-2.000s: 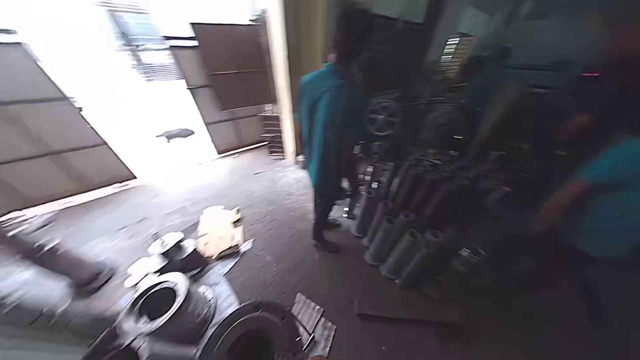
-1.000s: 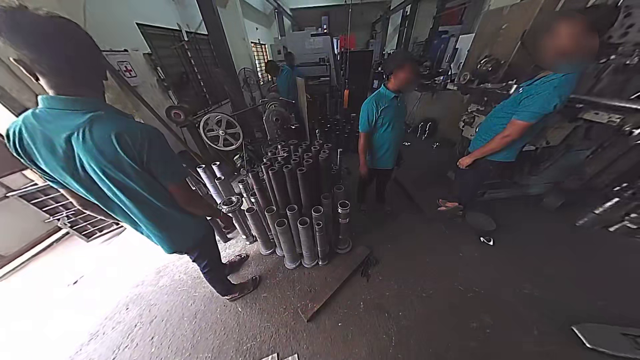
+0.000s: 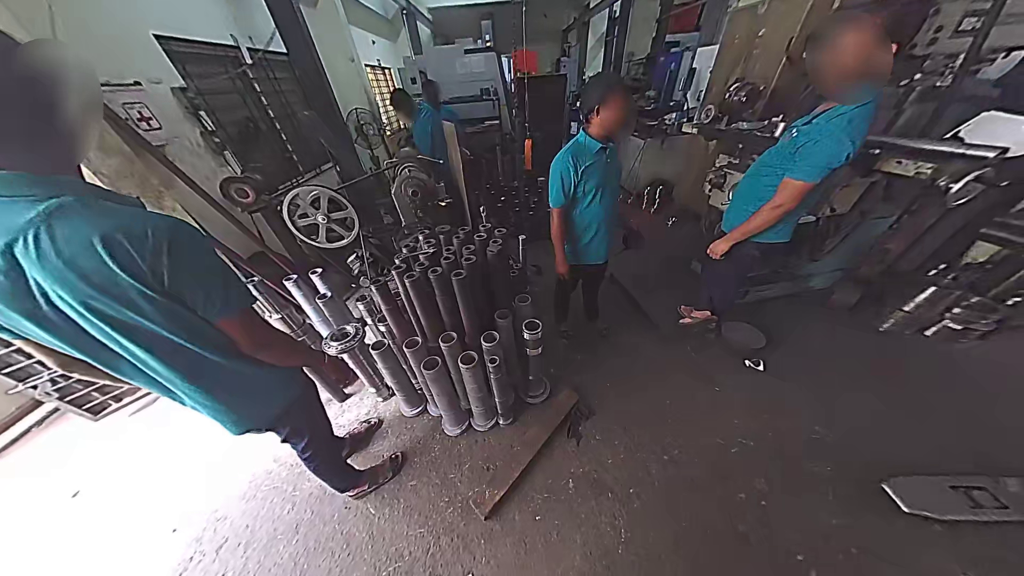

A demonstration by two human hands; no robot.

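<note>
Neither my left hand nor my right hand is in the head view. Ahead, a cluster of upright metal tubes (image 3: 477, 390) with flanged bases stands on the workshop floor. A tube with a round flange on top (image 3: 342, 339) is at the cluster's left side, beside the lowered hand of a person in a teal shirt (image 3: 120, 296). A flat rusty metal bar (image 3: 526, 454) lies on the floor just in front of the tubes.
A second person (image 3: 586, 200) stands behind the tubes; a third (image 3: 792, 176) leans by machinery at the right. A spoked pulley wheel (image 3: 321, 217) is at the back left. A flat metal plate (image 3: 952, 498) lies at the lower right.
The view has swung right from the bright doorway and the flanged parts on the floor to the tubes and people. Since one second ago, nothing has plainly moved.
</note>
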